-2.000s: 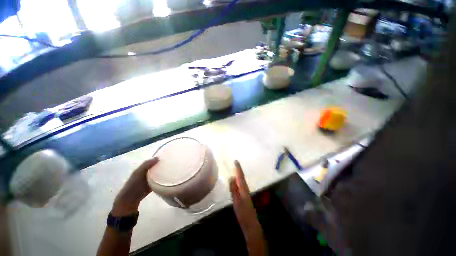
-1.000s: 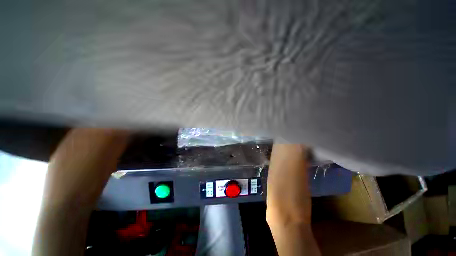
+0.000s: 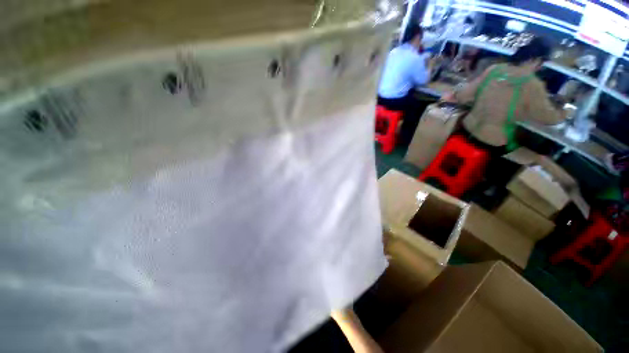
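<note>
The whitish machine cover (image 3: 227,227) fills the left and middle of the view, with a row of black marks along its upper part and brown cardboard above it. Part of a bare forearm (image 3: 355,333) shows at the bottom, just right of the middle, and goes behind the cover's lower edge. The hand on it is hidden by the cover, so what it holds cannot be told. It appears to be my right arm. My left hand is not in view. No housing and no machine button shows.
Open brown cartons (image 3: 483,317) stand at the lower right, with more cartons behind. Red stools (image 3: 455,165) stand on the green floor. Two people (image 3: 510,96) are at benches at the upper right, one in a light blue top (image 3: 405,71).
The view has turned from the bench to the machine front, then up and right across the cover. The housing, the buttons and my left arm are out of view; only one forearm shows.
</note>
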